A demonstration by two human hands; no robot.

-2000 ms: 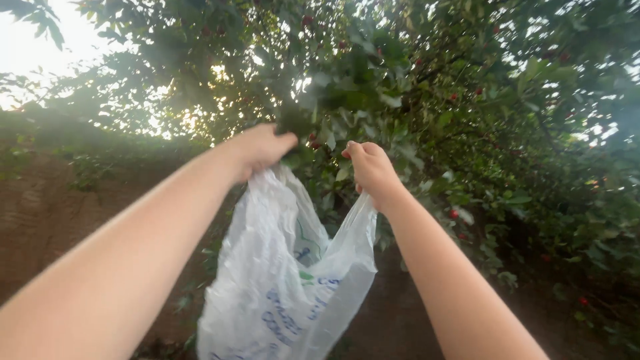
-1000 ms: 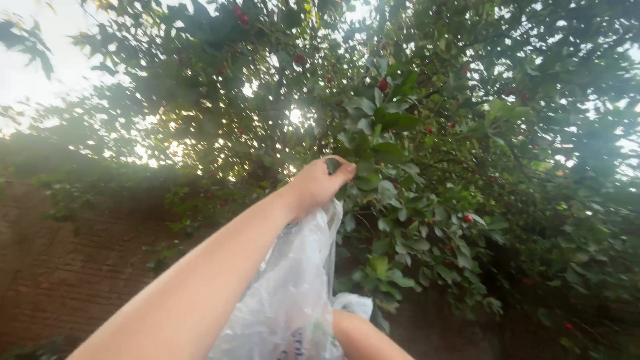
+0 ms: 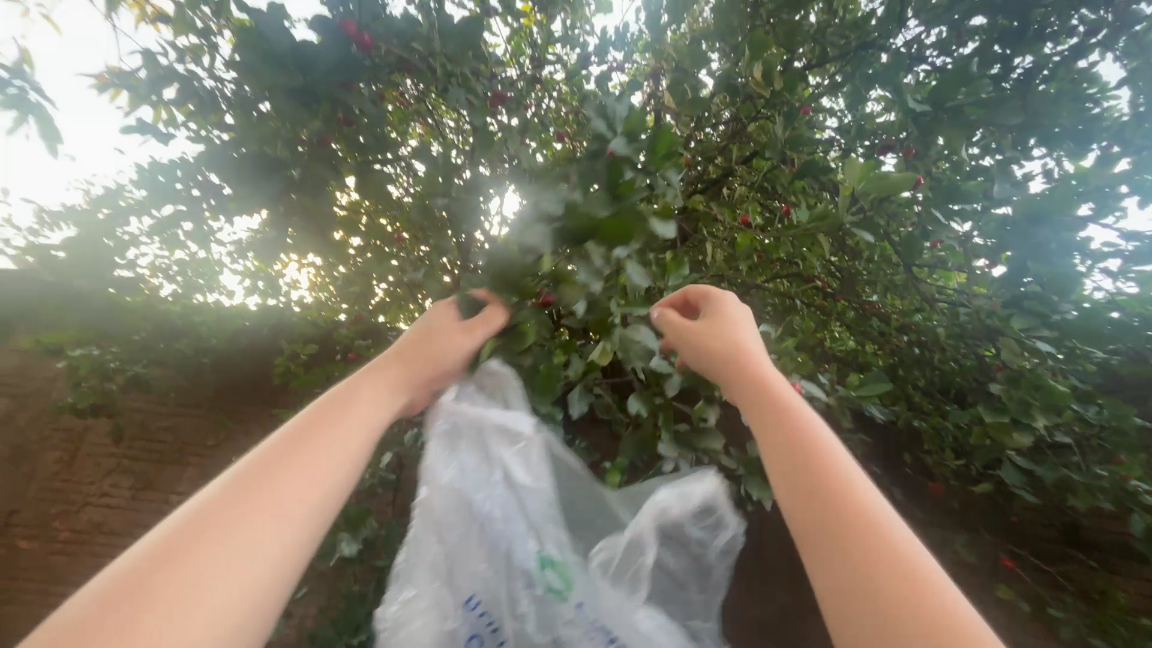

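Note:
My left hand (image 3: 450, 342) is raised among the leaves, with a white translucent plastic bag (image 3: 504, 504) hanging from it. The thumb and fingers of that hand meet at the foliage, which partly hides what they pinch. The bag's other side sags loose below my right hand, and blue and green print shows on its front. My right hand (image 3: 711, 337) is at the leaves on the right, fingers curled and thumb close to them; whether something is between them cannot be told. A red fruit (image 3: 546, 298) hangs between the two hands, close to the left fingertips.
A leafy tree (image 3: 810, 243) spreads over most of the view, with small red fruits (image 3: 744, 219) scattered through it. More red fruits (image 3: 357, 36) hang at the upper left. Behind the branches stands a brown wall (image 3: 135, 486). Bright sky glares through the leaves.
My right hand has come up from low beside the bag to the leaves. Two seconds ago the bag's right side reached up to my right hand; now it sags free of it.

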